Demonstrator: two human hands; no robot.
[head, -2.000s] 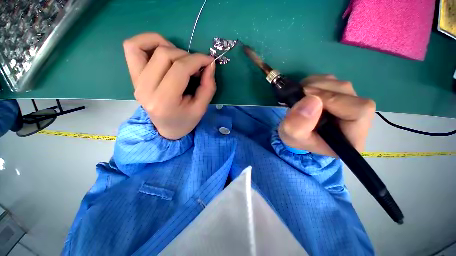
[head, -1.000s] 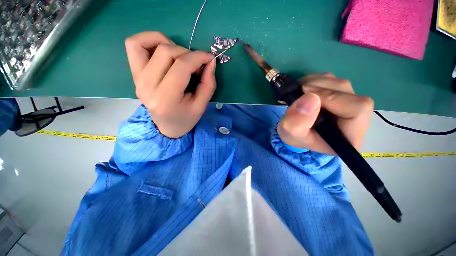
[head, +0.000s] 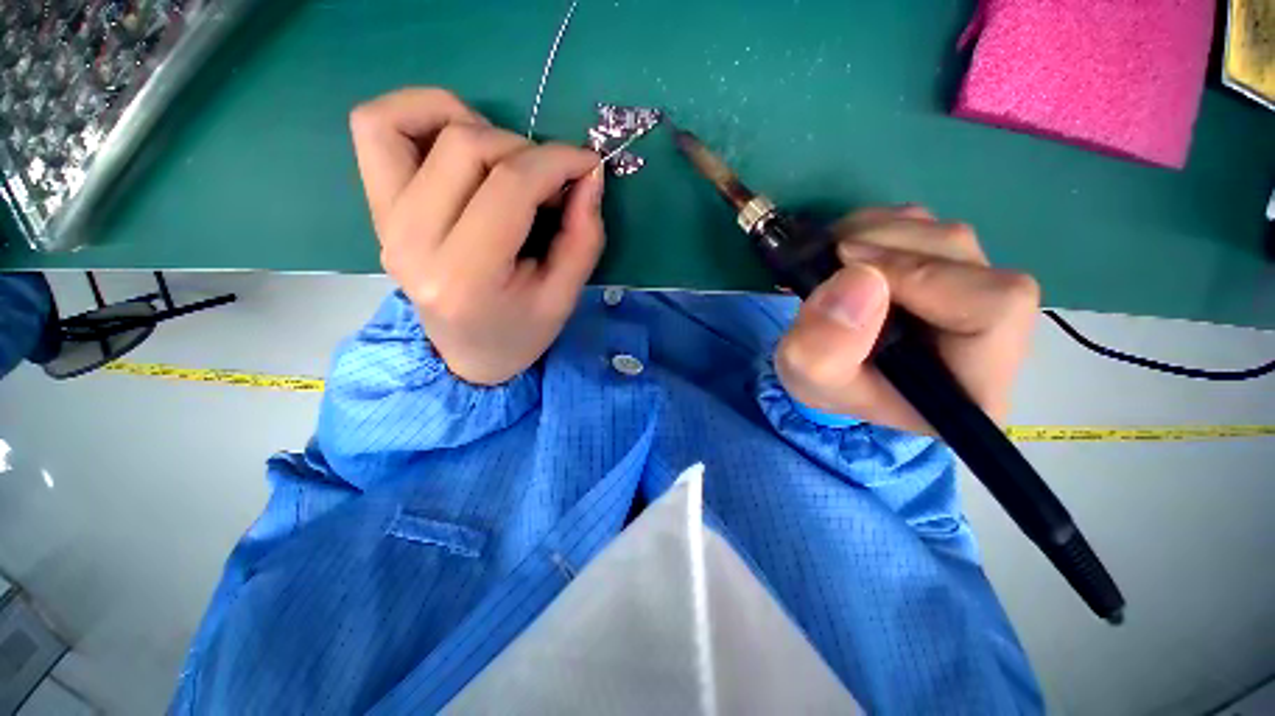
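Observation:
Small silvery circuit board assemblies [head: 615, 129] with dark and purplish specks lie together on the green mat. My left hand [head: 490, 231] pinches the thin silvery solder wire [head: 550, 63] between thumb and forefinger; its short end reaches over the assemblies, and the rest curves up past the top edge. My right hand [head: 916, 322] holds the black soldering iron [head: 979, 455] like a pen, below its brass-coloured collar. The iron's brownish tip points up-left, at the right edge of the assemblies near the wire's end. Whether tip and wire touch is too small to tell.
A clear blister tray [head: 105, 154] of small assemblies is at the upper left. A pink foam pad [head: 1091, 70] is at the upper right, with a yellow sponge [head: 1254, 56] in a dark frame beyond it. A black cord [head: 1161, 364] runs below the mat's front edge at right.
The iron and my right hand have shifted very slightly left. My left hand and the solder wire have barely moved.

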